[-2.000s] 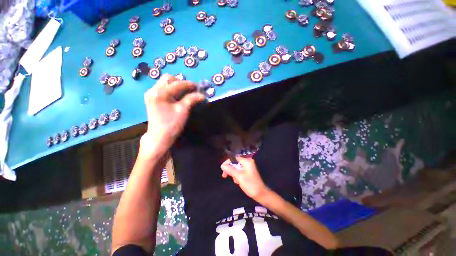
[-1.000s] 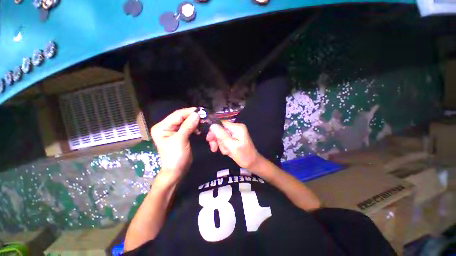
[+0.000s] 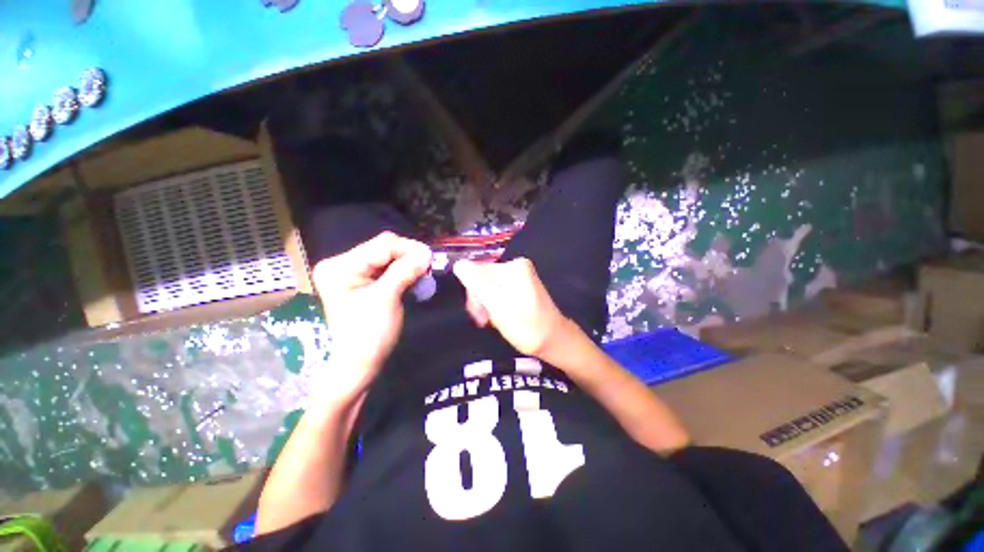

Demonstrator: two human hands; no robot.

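Note:
My left hand (image 3: 372,297) is above my lap, its thumb and forefinger pinching a small pale and grey disc piece (image 3: 424,287). My right hand (image 3: 511,305) is just to the right of it, fingers curled closed, fingertips near the piece. Whether it holds a slim tool or part of the piece is too small and blurred to tell. A row of silver discs (image 3: 65,106) lies on the blue-green bench (image 3: 205,81) at the upper left. A dark grey disc cluster (image 3: 363,23) lies at the bench's near edge.
An open cardboard box with a perforated white sheet (image 3: 205,235) stands on the floor at the left. A blue plastic piece (image 3: 667,356) and cardboard boxes (image 3: 771,415) are at the right. Small white bits litter the green floor. A white sheet (image 3: 950,16) is at the top right.
My left hand came back from the bench to my lap, bringing a small piece to my right hand. Since then the hands shifted slightly, and the view tilted down from the bench.

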